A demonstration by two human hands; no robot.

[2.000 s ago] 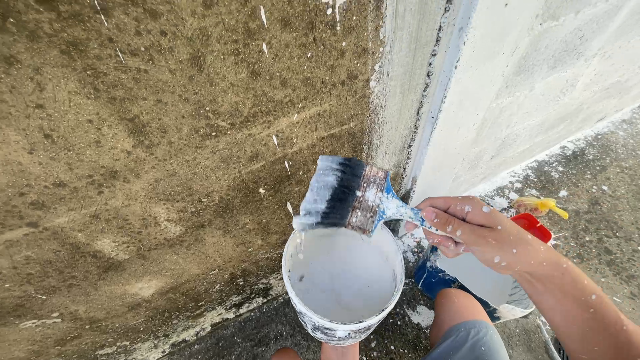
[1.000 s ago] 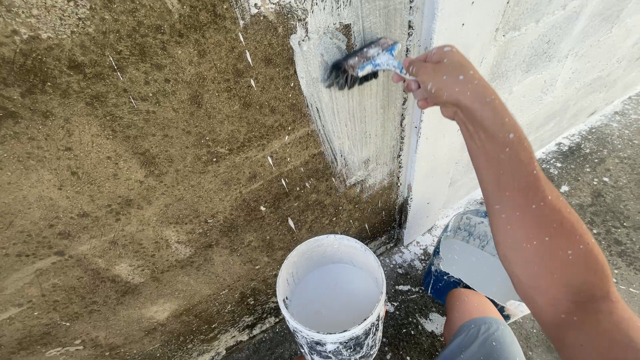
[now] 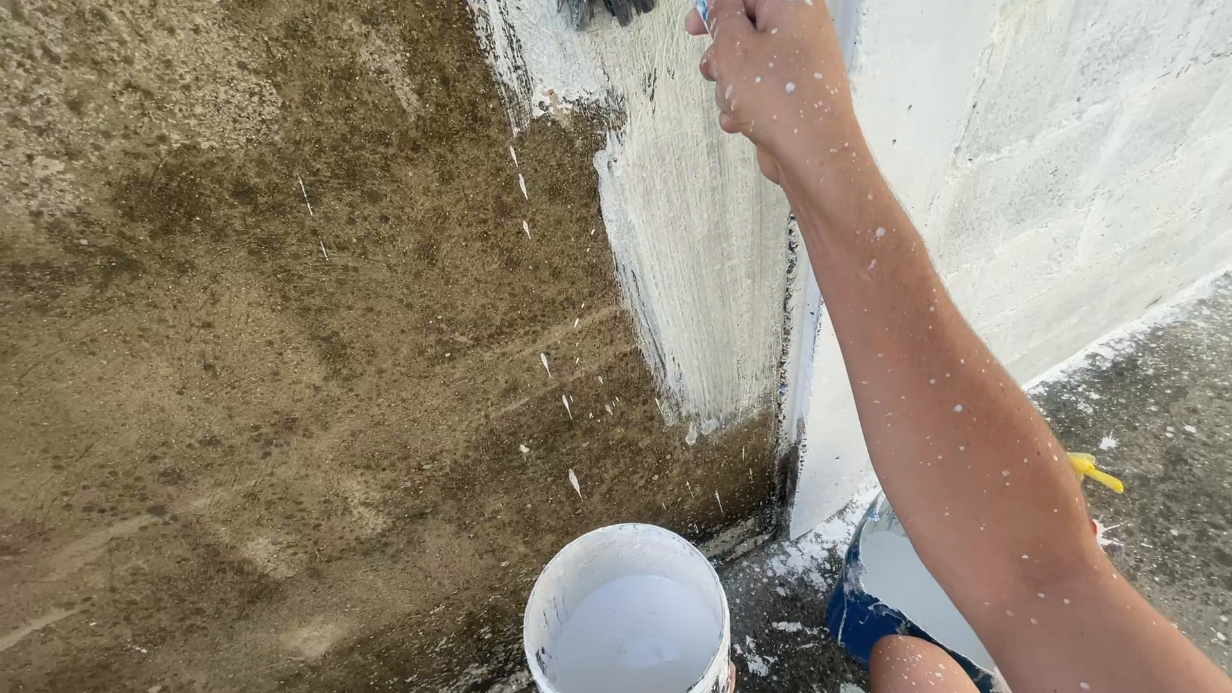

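Near the top edge, my right hand [image 3: 770,77], speckled with white paint, grips the blue handle of a wide paintbrush. Only the dark bristle tips [image 3: 606,12] of the brush show, against the painted part of the wall. A strip of streaky white paint [image 3: 707,279] runs down the brown, stained concrete wall [image 3: 337,385] beside the corner. Below, a round white bucket [image 3: 539,616] holds white paint [image 3: 640,626]. A bit of skin, perhaps a fingertip, shows at the bucket's lower right side; my left hand cannot be made out.
A blue container [image 3: 852,616] with white paint stands on the spattered ground [image 3: 1155,414] at the lower right, partly behind my arm and knee [image 3: 919,664]. A yellow object [image 3: 1097,473] lies beyond the forearm. A white-painted wall [image 3: 1088,173] meets the brown one at the corner.
The brush was over the bucket, then moved up onto the wall and is now higher, at the top edge. White paint covers part of the wall that was brown beside the corner.
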